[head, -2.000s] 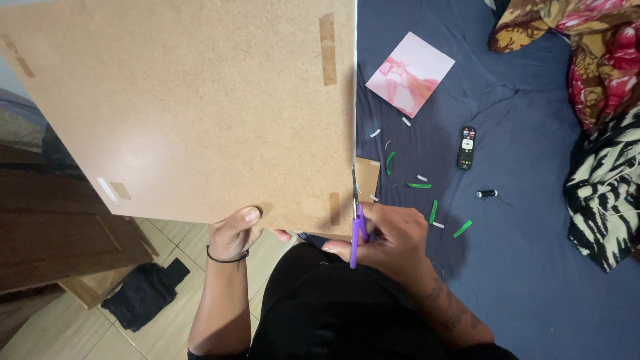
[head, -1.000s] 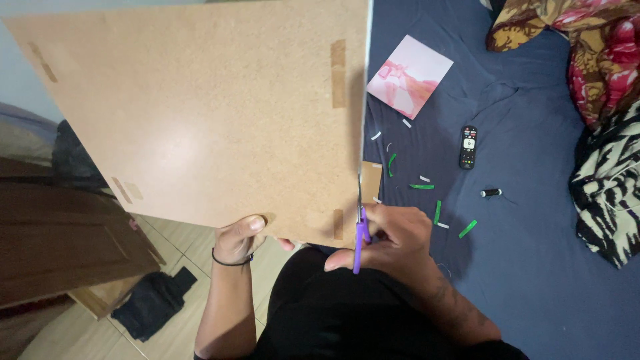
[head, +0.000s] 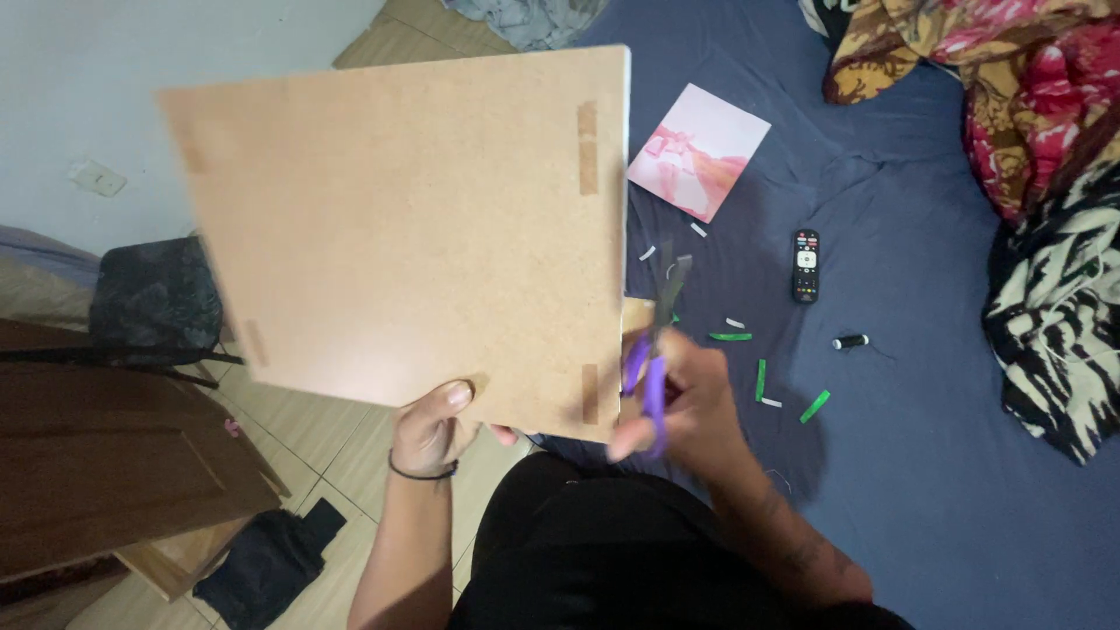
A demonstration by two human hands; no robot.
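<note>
My left hand [head: 437, 429] grips the lower edge of a large brown fibreboard panel [head: 402, 245], thumb on its face and fingers behind. Strips of brown tape [head: 588, 149] lie near the panel's corners. Just right of the panel's lower right corner, my right hand [head: 687, 407] holds purple-handled scissors [head: 656, 367], their dark blades pointing up and blurred. A small piece of tan board [head: 639, 313] shows behind the panel's right edge. Green strips [head: 761, 380] and white scraps [head: 735, 323] lie scattered on the blue bedsheet [head: 919, 455].
On the bed are a pink and white printed sheet [head: 700, 153], a black remote control [head: 806, 267], a spool of black thread [head: 850, 341] and patterned fabric [head: 1063, 306]. At the left stand a dark chair [head: 157, 284] and wooden furniture [head: 114, 446]; black cloth [head: 262, 569] lies on the tiled floor.
The scissors have moved off the panel's right edge, rightward, and are tilted now. The panel has shifted so that its top edge shows in full.
</note>
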